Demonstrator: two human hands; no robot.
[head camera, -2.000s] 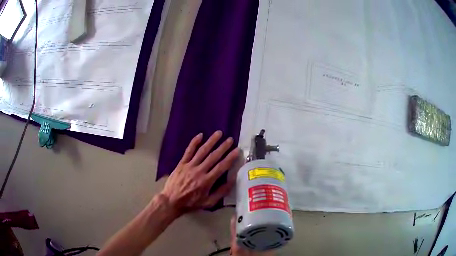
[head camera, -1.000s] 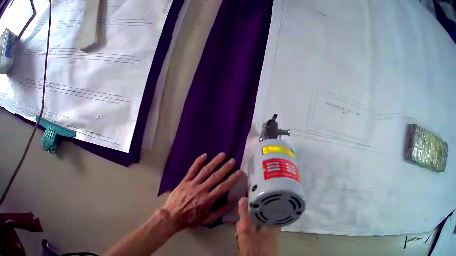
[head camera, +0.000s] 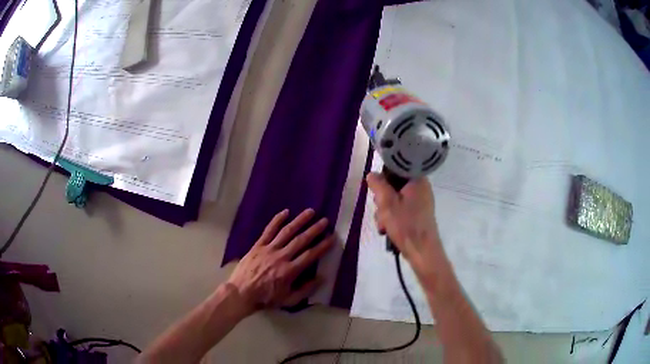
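The grey cloth cutting machine (head camera: 410, 135) stands at the left part of the white marker paper (head camera: 492, 277), its vented round end towards me. My right hand (head camera: 406, 213) is closed on its black handle. Its blade and foot are mostly hidden. Behind it a cut runs down to the near edge, with dark purple showing between the main paper and a narrow paper strip. My left hand (head camera: 281, 259) lies flat, fingers spread, on the purple fabric (head camera: 292, 135) and the strip's near end.
A wrapped weight (head camera: 601, 210) lies on the paper at right. A neighbouring lay (head camera: 107, 106) at left has a green clamp (head camera: 80, 186), a pale flat strip (head camera: 137, 35) and a thin cord. The black power cord (head camera: 410, 306) trails below my right hand. Dark red scraps (head camera: 32, 276) lie at lower left.
The cutting machine and my right hand have moved away from me, up along the paper's left side. A cut with purple showing has opened behind them. My left hand has stayed nearly in place.
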